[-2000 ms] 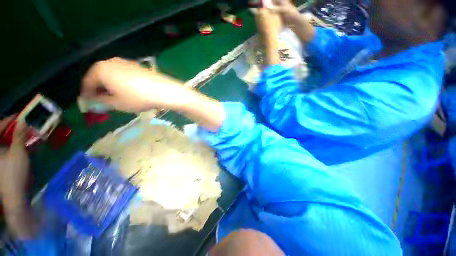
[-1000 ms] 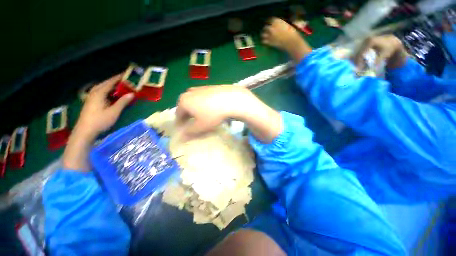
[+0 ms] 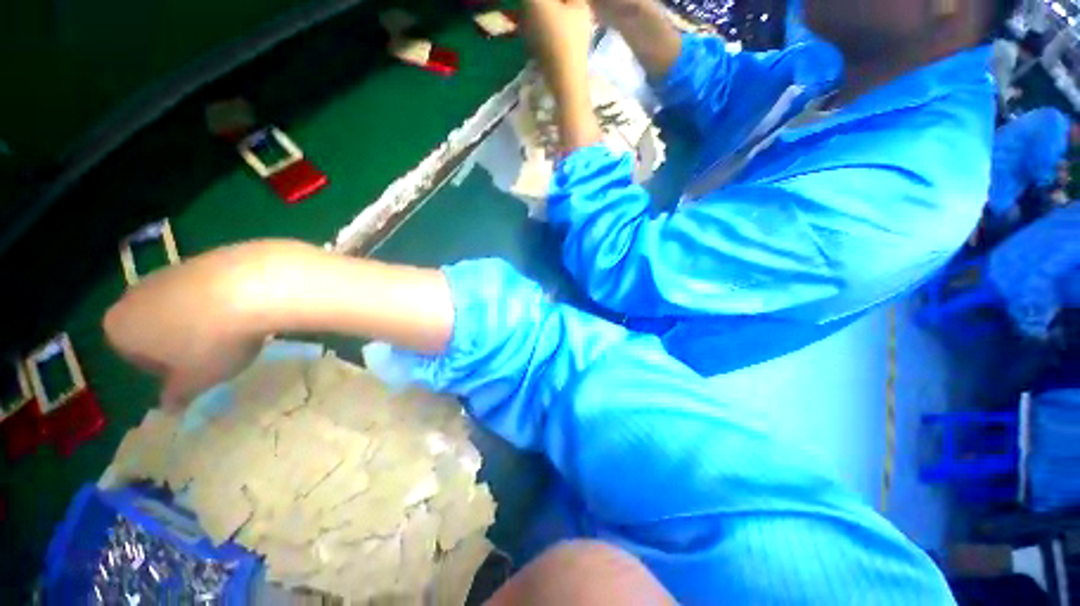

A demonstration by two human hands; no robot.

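My right hand (image 3: 190, 310) is at the left, above the belt side of a large heap of cream-tan flat pieces (image 3: 320, 462). It is blurred and its fingertips point down; whether it holds anything is hidden. The blue parts tray (image 3: 71, 533) with small silvery parts (image 3: 136, 574) is cut off at the bottom left. Two red housings with pale window frames (image 3: 59, 385) lie side by side at the left edge. Another pale frame (image 3: 148, 249) shows just behind my hand. My left hand is out of the picture.
A green belt (image 3: 367, 142) carries another red-ended housing (image 3: 284, 163) and more farther up. A whitish edge strip (image 3: 415, 178) borders it. A neighbour in a blue smock (image 3: 770, 225) sits at the right, arms over another pile (image 3: 604, 118). Blue stools (image 3: 965, 450) stand behind.
The view has swung right, so tray and heap sit lower left. My left hand, earlier on a housing, has left the picture. My right hand has moved from over the heap towards the belt.
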